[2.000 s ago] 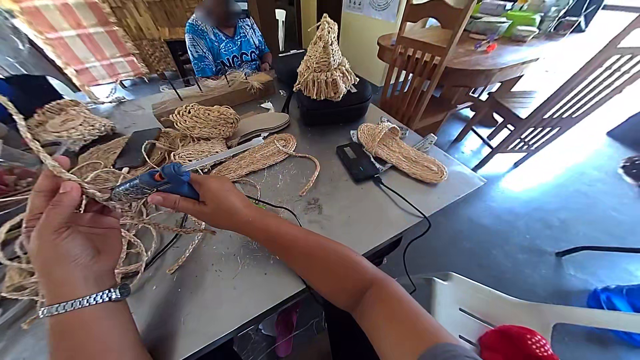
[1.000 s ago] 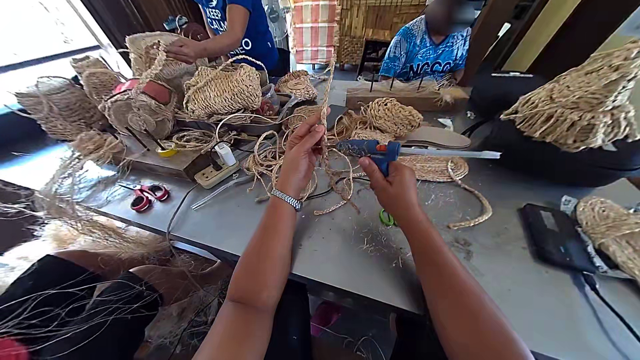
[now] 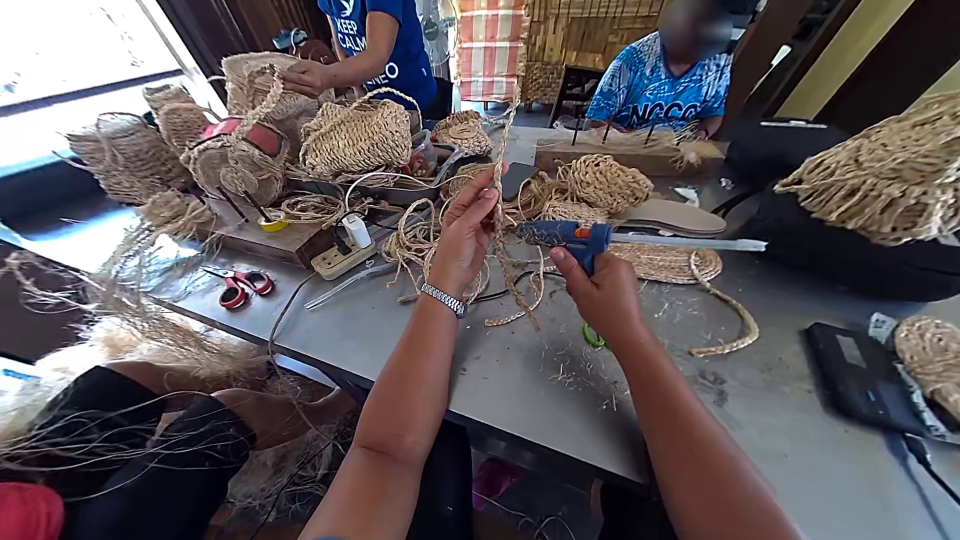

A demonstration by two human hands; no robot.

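Observation:
My left hand (image 3: 469, 229) pinches a braided natural-fibre cord (image 3: 504, 161) that runs upright past the fingertips and hangs below them. In my right hand (image 3: 604, 289) is a blue hot glue gun (image 3: 574, 234), its nozzle pointing left at the cord, close to the left fingers; whether it touches cannot be told. A long clear glue stick (image 3: 690, 242) sticks out of its rear. Behind the gun lie a woven slipper sole (image 3: 649, 262), a plain insole (image 3: 675, 215) and a coiled braid bundle (image 3: 607, 182). Loose braided cord (image 3: 412, 244) is heaped to the left of my left hand.
Red-handled scissors (image 3: 244, 287), a power strip (image 3: 343, 259) and a wooden block with spikes (image 3: 262, 238) are at left, near woven baskets (image 3: 356, 139). A black device (image 3: 862, 375) with a cable lies right. One person stands behind the baskets, another sits across the table; someone's legs are lower left.
The view has swung far to the left since the oldest frame. Both hands still hold the cord and the glue gun, with the gun's nozzle pointing left in each frame.

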